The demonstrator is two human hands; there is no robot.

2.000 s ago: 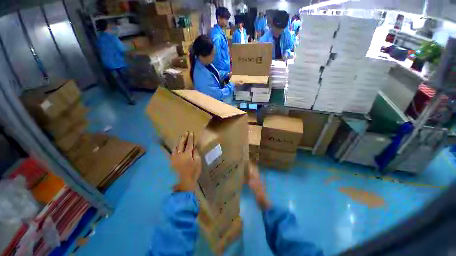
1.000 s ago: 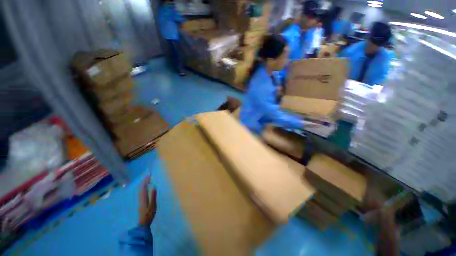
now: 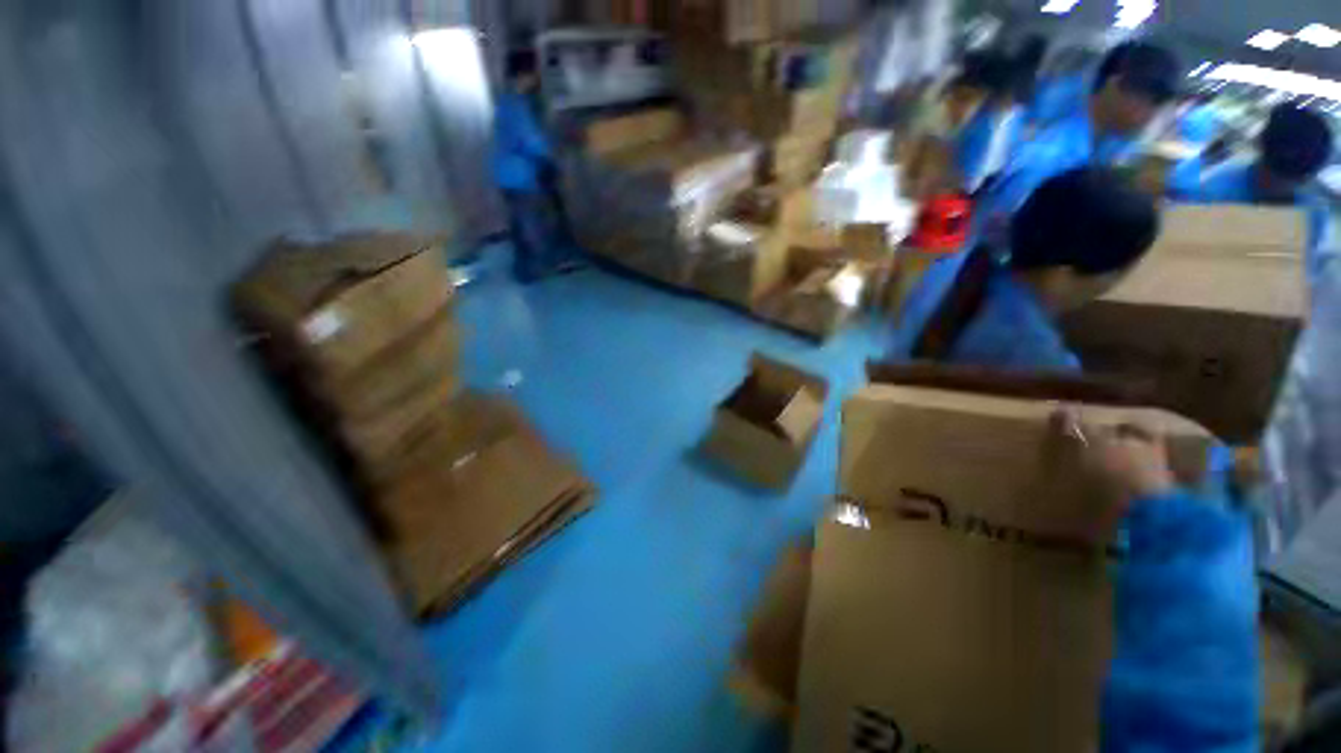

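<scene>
A brown shipping carton [image 3: 956, 618] with black print stands at the lower right, close in front of me, with its upper panel raised. My right hand [image 3: 1096, 464] is at the top edge of this panel with its fingers bent over the card, and its blue sleeve covers part of the carton's right side. The hand is blurred. The carton's lower part is cut off by the picture's edge. My left hand is not in view.
A person [image 3: 1015, 280] in blue is just behind the carton, beside another large carton [image 3: 1199, 316]. A small open carton [image 3: 768, 419] lies on the blue floor [image 3: 588, 368]. Stacked cartons [image 3: 390, 346] and flattened card [image 3: 485, 493] are at left, behind a grey post [image 3: 243, 441].
The view has swung left. The carton now shows its printed side upright at the right. My right hand has come onto its top edge. My left hand has left the picture.
</scene>
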